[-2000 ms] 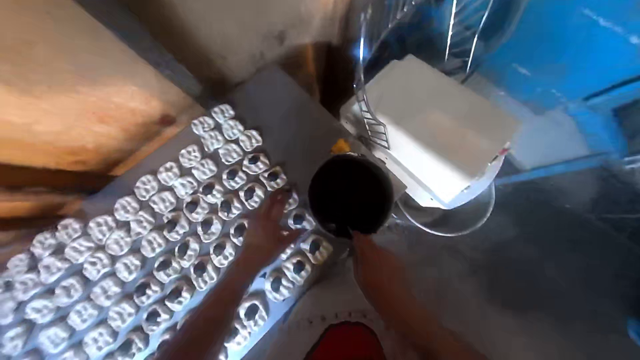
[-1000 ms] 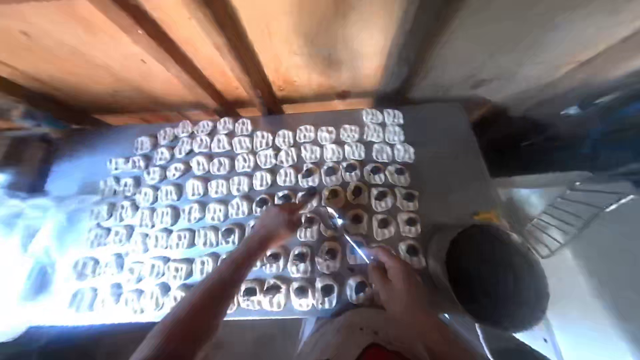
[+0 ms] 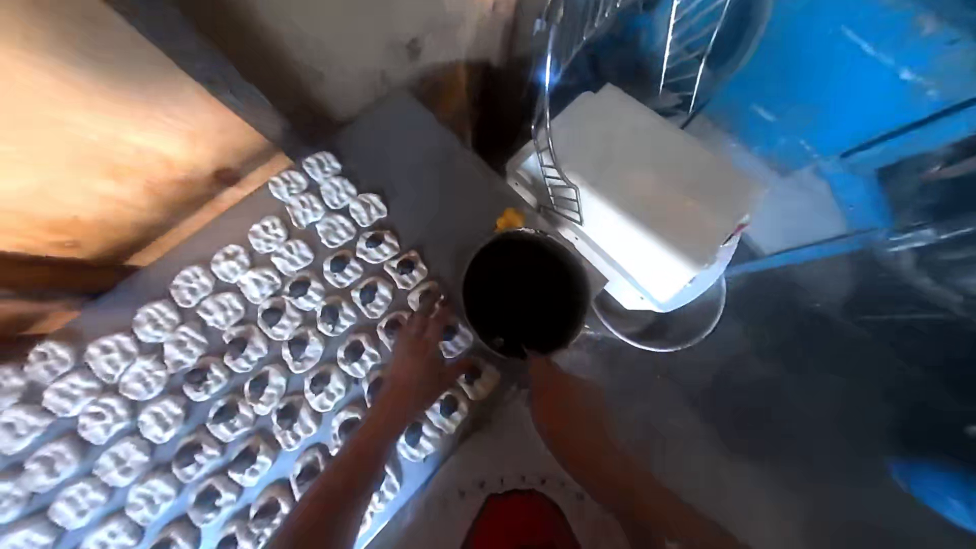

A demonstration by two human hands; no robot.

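Observation:
Rows of small pale cups, which look like shaped dough or paper cases (image 3: 279,317), cover the table at left; many hold a dark filling, while those toward the far left look unfilled. Over the cups nearest the pot is my left hand (image 3: 423,351), fingers spread, with nothing seen in it. A round dark pot (image 3: 526,293) stands at the table's right end. My right hand (image 3: 543,374) is at the pot's near rim, its fingers hidden inside the dark opening, so what it holds cannot be made out.
A yellow object (image 3: 509,219) lies behind the pot. To the right are a white box-like container (image 3: 656,191), a wire rack (image 3: 560,191) and a round clear rim (image 3: 686,335) below it. A wooden wall (image 3: 114,137) borders the table's far side.
The view has swung right since one second ago. My right hand has moved from over the cups, where it held a long thin tool, to the pot.

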